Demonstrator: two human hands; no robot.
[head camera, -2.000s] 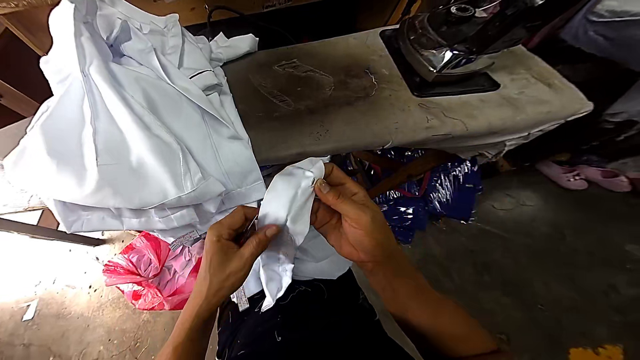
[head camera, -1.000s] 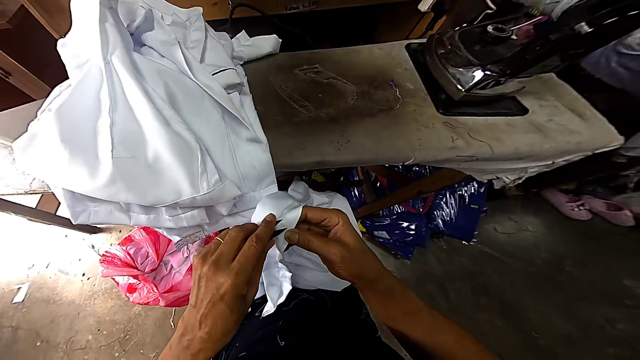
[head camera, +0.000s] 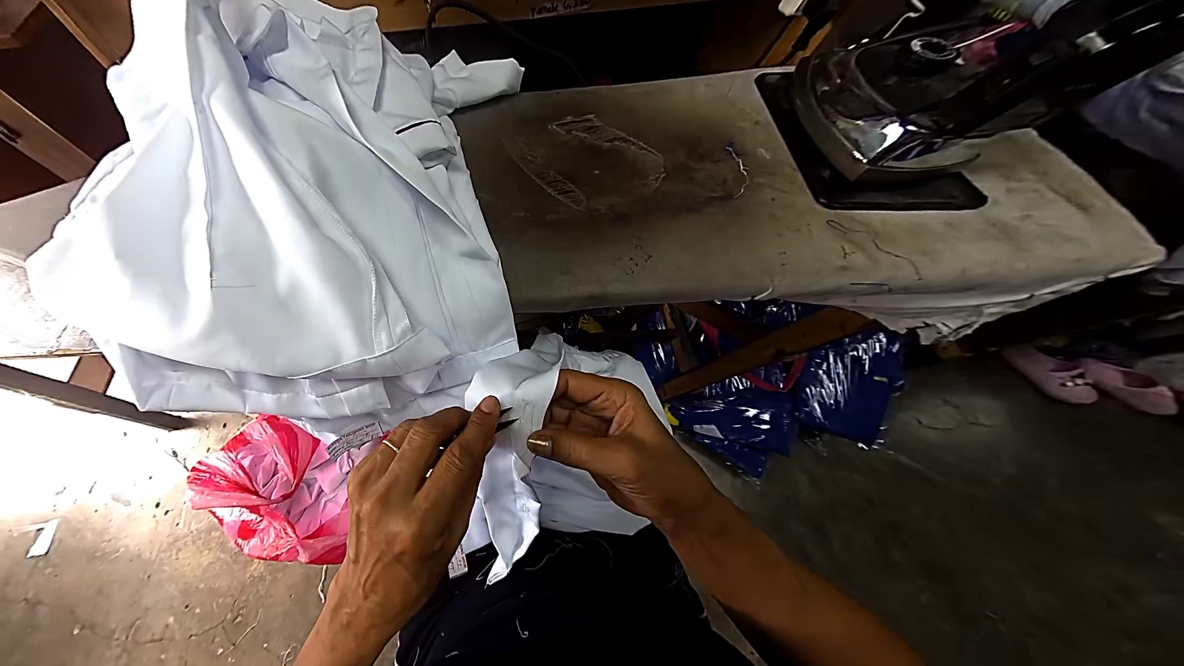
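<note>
Between finger and thumb, my right hand (head camera: 615, 449) pinches a narrow white fabric piece (head camera: 518, 384) above my lap. My left hand (head camera: 421, 481) is closed around a small dark pointed tool (head camera: 505, 425), perhaps thread snips or tweezers. Its tip points at the fabric; most of the tool is hidden by my fingers. A loose end of the white cloth hangs below my hands, and more white cloth (head camera: 583, 490) lies behind it on my lap. Large white garments (head camera: 305, 231) are heaped just beyond my left hand.
A steam iron (head camera: 869, 120) rests on a black pad (head camera: 837, 190) on the worn ironing board (head camera: 647, 250). Blue items in clear plastic (head camera: 846, 388) lie beneath it. A red plastic bag (head camera: 268, 499) stands left of my left hand. Pink shoes (head camera: 1050, 373) are on the floor at right.
Two seconds ago both hands held the white piece spread out, with no tool visible. Now the piece is folded over, and the dark tip shows at my left fingers.
</note>
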